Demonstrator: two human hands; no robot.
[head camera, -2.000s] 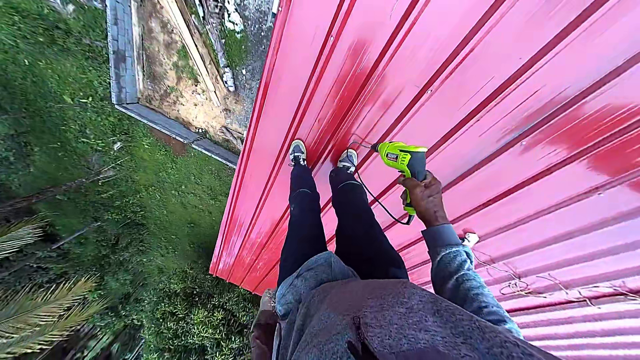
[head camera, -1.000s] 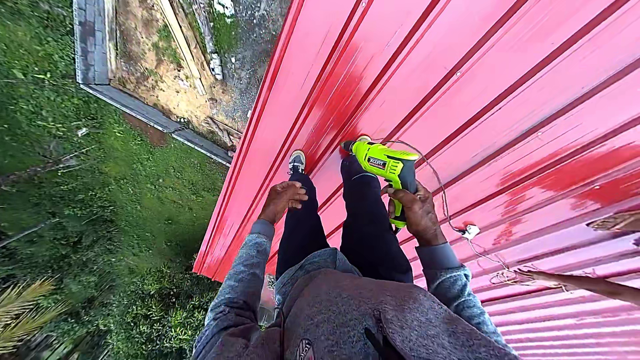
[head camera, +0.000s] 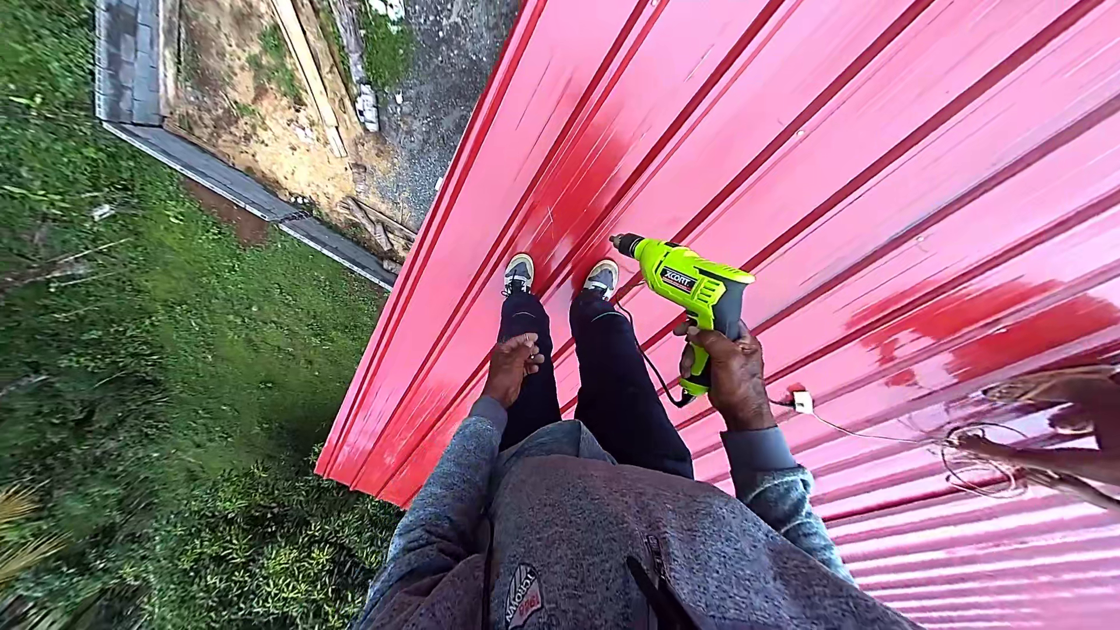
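My right hand (head camera: 735, 372) is wrapped around the handle of a green and black corded power drill (head camera: 687, 280). The drill's chuck points to the upper left, above my shoes; whether a bit is fitted I cannot tell. A black cord hangs in a loop from the handle's base. In front of my left thigh is my left hand (head camera: 514, 366), its fingers curled together; whether something small is pinched there I cannot tell. I stand on a red ribbed metal roof (head camera: 805, 210), with screw heads showing on it.
The roof's edge (head camera: 455, 192) runs close beside my left shoe. Grass (head camera: 236, 376) and a block wall (head camera: 210, 173) lie far below. A white plug connector (head camera: 802, 402) and tangled wire (head camera: 984, 459) rest on the roof at right, near weathered branch-like pieces (head camera: 1063, 420).
My left hand has come up into view in front of my legs since two seconds ago. The drill stays in my right hand.
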